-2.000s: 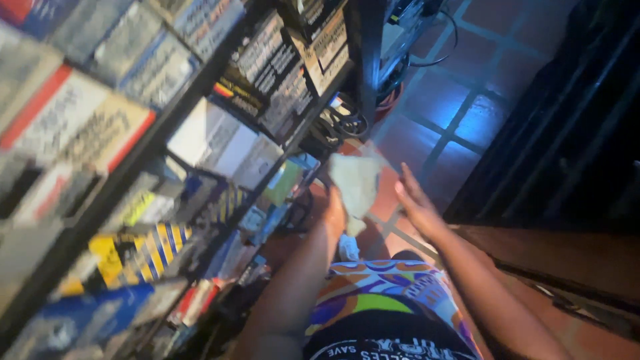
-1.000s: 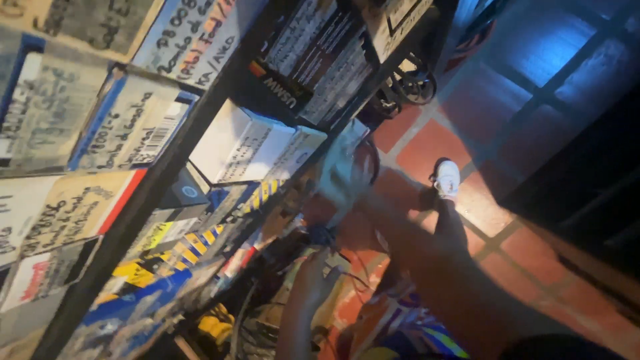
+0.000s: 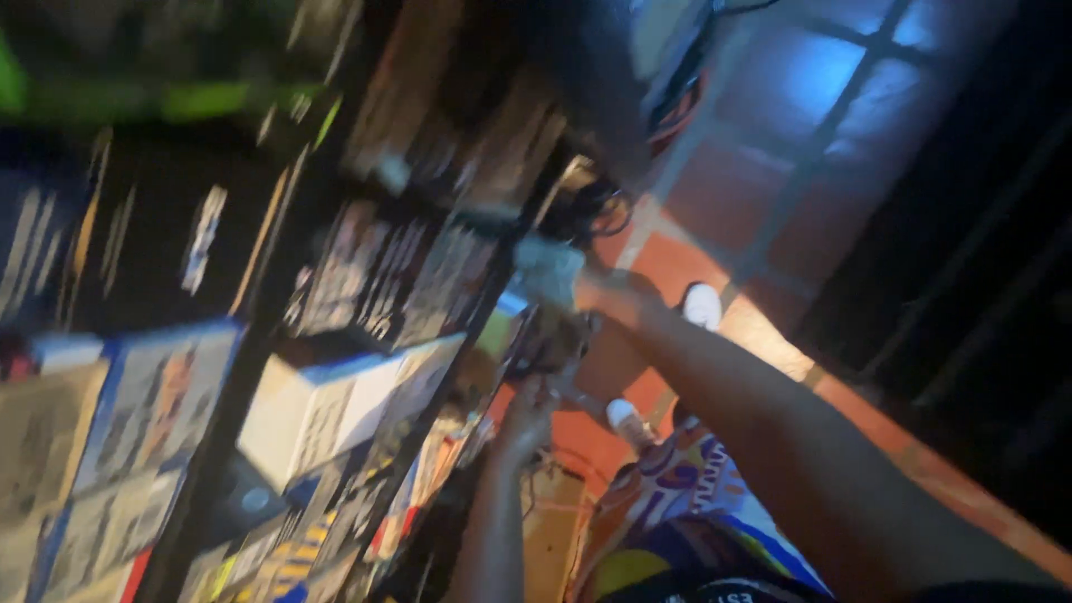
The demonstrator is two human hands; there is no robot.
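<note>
My right hand (image 3: 593, 289) is near the centre of the head view, gripping a pale blue-green cloth (image 3: 548, 266) beside the edge of a dark shelf. Below it, my left hand (image 3: 529, 412) reaches up to a dark, blurred object (image 3: 554, 339) between the two hands. Its fingers appear curled at the object's lower end, but blur hides whether they hold it. What the dark object is cannot be made out.
A dark shelving unit (image 3: 226, 402) on the left holds boxes, among them a white and blue box (image 3: 322, 410). Black coiled items (image 3: 607, 209) lie beyond my hands. White shoes (image 3: 702, 306) stand on the red tile floor (image 3: 695, 243); a cardboard box (image 3: 553, 519) sits below.
Two seconds ago the pale cloth was between my spread hands; now it is in my right hand by the shelf. My left hand has come to the dark object. The view has swung.
</note>
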